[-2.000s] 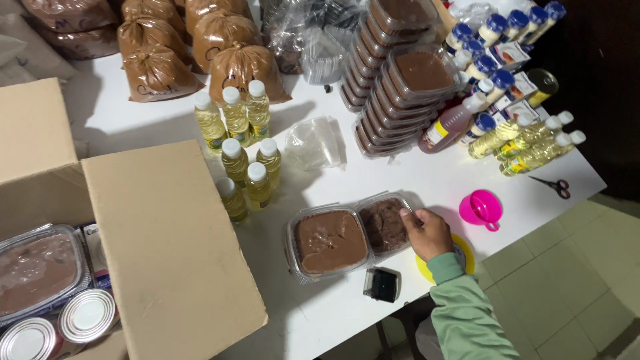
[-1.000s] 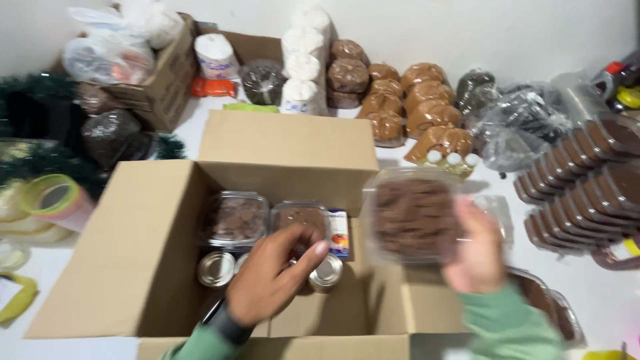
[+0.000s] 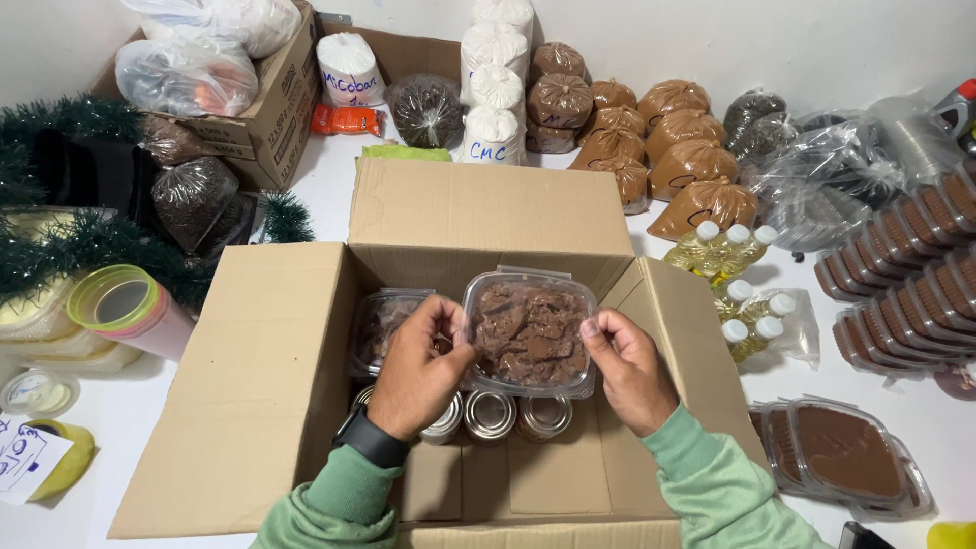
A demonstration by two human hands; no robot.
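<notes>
Both hands grip a clear plastic container of chocolate-brown filling over an open cardboard box. My left hand pinches its left edge, my right hand its right edge. Beneath it, partly behind my left hand, another clear container with brown contents lies in the box. Several metal cans stand in the box just nearer than the held container. What lies directly under the held container is hidden.
Right of the box are oil bottles, stacked filled containers and more containers. Behind stand bags of brown paste and white powder bags. At left are nested plastic cups and a green tinsel garland.
The view has swung from the table's right side to the box. The held container has moved left over the box; my left hand, over the box a second ago, now holds it too.
</notes>
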